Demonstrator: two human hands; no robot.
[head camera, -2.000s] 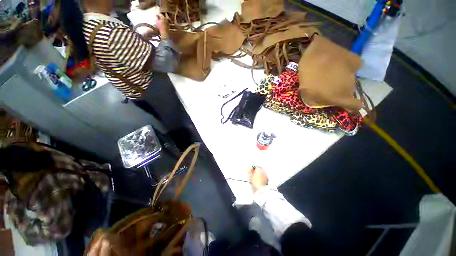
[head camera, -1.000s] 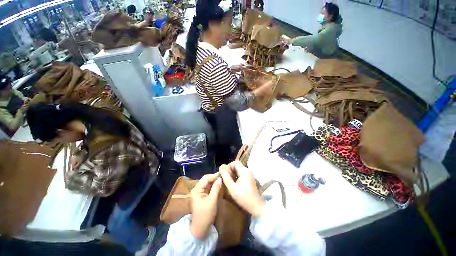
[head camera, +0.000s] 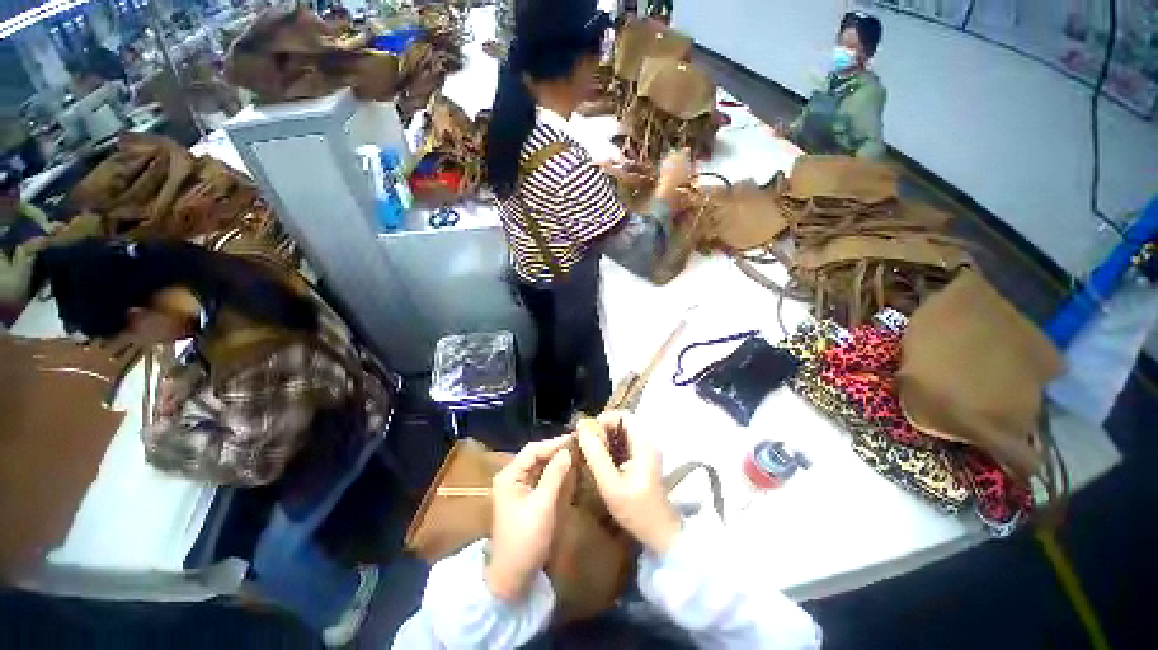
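A brown tote bag (head camera: 453, 514) lies at my waist below my hands, with one handle loop rising behind my hands and another to the right. My left hand (head camera: 527, 508) and my right hand (head camera: 625, 483) are raised over the bag, close together. The thumb and fingertips of each hand are pinched. Something tiny and brownish seems to show between the fingertips, but it is too small and blurred to name. Part of the bag is hidden behind my hands and white sleeves.
On the white table (head camera: 838, 546) are a small red and blue-white bottle (head camera: 770, 466), a black pouch (head camera: 747, 377), leopard-print pieces (head camera: 908, 444) and brown bag piles (head camera: 876, 235). A person in stripes stands ahead, another sits at left. A foil-topped stool (head camera: 474, 368) stands between.
My left hand has come up from the bag and my right hand has come back from the table, and they meet above the bag. Since one second ago they have stayed close together.
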